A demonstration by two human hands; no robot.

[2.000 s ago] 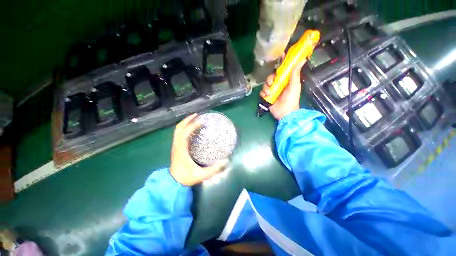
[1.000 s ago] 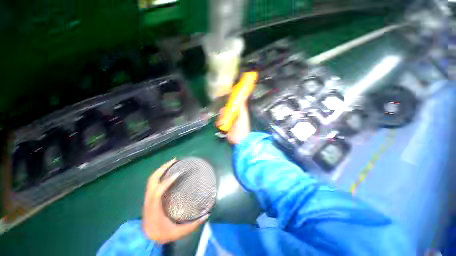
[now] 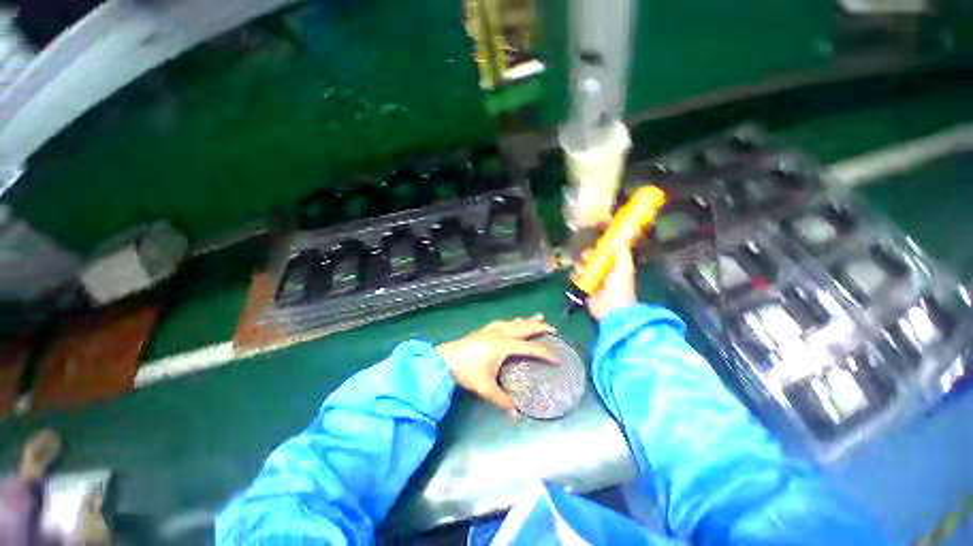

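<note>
The round screw dish (image 3: 543, 379), speckled silvery grey, is on the green bench in front of me. My left hand (image 3: 500, 357) grips its left and upper rim with fingers spread around it. My right hand (image 3: 609, 284) holds the yellow electric screwdriver (image 3: 624, 240), tilted, its dark tip pointing down left, above and right of the dish. Single screws are too small to see.
A clear blister tray (image 3: 405, 279) with rows of black phone units lies on a brown board at upper left. Larger trays (image 3: 795, 331) with shiny units lie at right. A wrapped post (image 3: 596, 160) stands behind the screwdriver. Another person's hand (image 3: 41, 452) shows at lower left.
The view has swung and moved back. My left hand has shifted from the dish's left side to its upper left. My right hand still holds the screwdriver, now nearer the dish.
</note>
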